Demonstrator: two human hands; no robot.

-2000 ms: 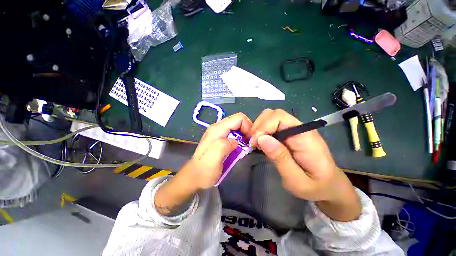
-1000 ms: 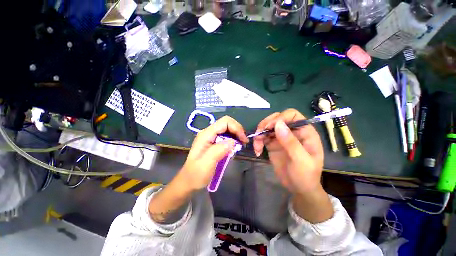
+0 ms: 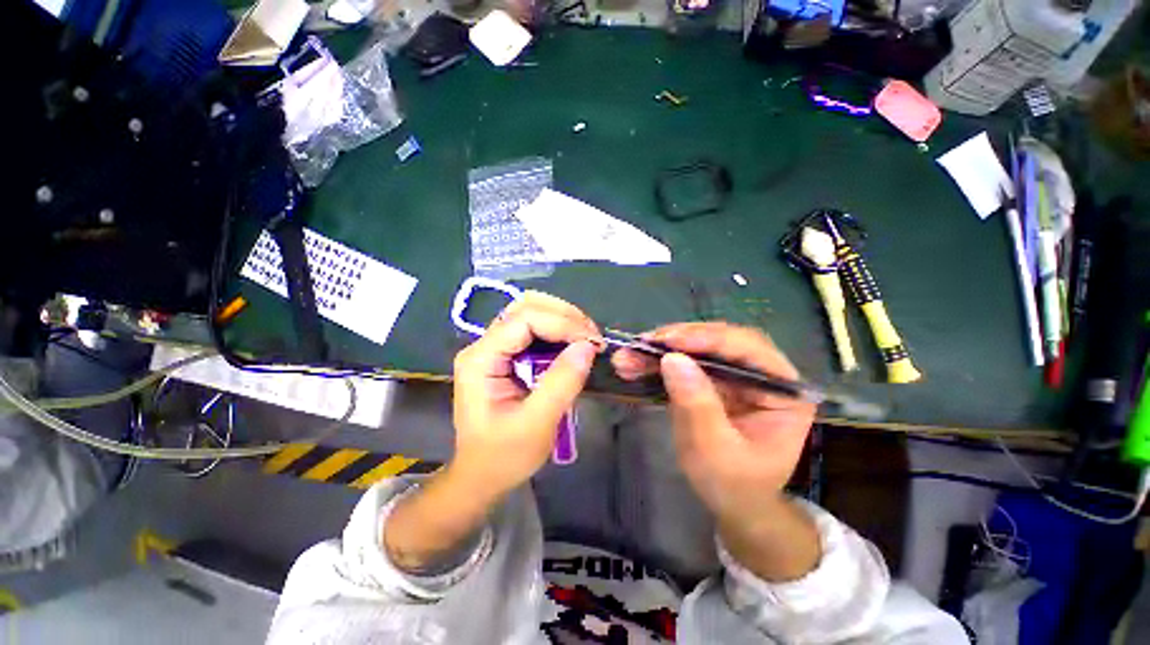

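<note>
My left hand (image 3: 505, 391) grips a purple watch strap (image 3: 565, 436) with a small purple and white piece at the fingertips, held at the bench's front edge. The strap's end hangs down below the fingers. My right hand (image 3: 731, 410) holds dark tweezers (image 3: 744, 373) like a pencil. Their tip reaches the left fingertips, and their back end points right and is blurred. The left fingers hide much of the watch part, so I cannot tell whether the tip touches it. A white rounded ring (image 3: 464, 306) lies on the mat just behind my left hand.
On the green mat (image 3: 605, 114) lie a sticker sheet (image 3: 366, 295), a clear dotted sheet (image 3: 494, 217) under white paper (image 3: 593, 234), a black frame (image 3: 692, 189) and two yellow-handled tools (image 3: 868, 309). Pens (image 3: 1028, 271) and a green-handled tool (image 3: 1140, 422) are at the right. A cable crosses at left.
The strap has turned in my left hand and shows less below the fingers. The tweezers have tilted, with their back end now lower. The bench view has shifted slightly.
</note>
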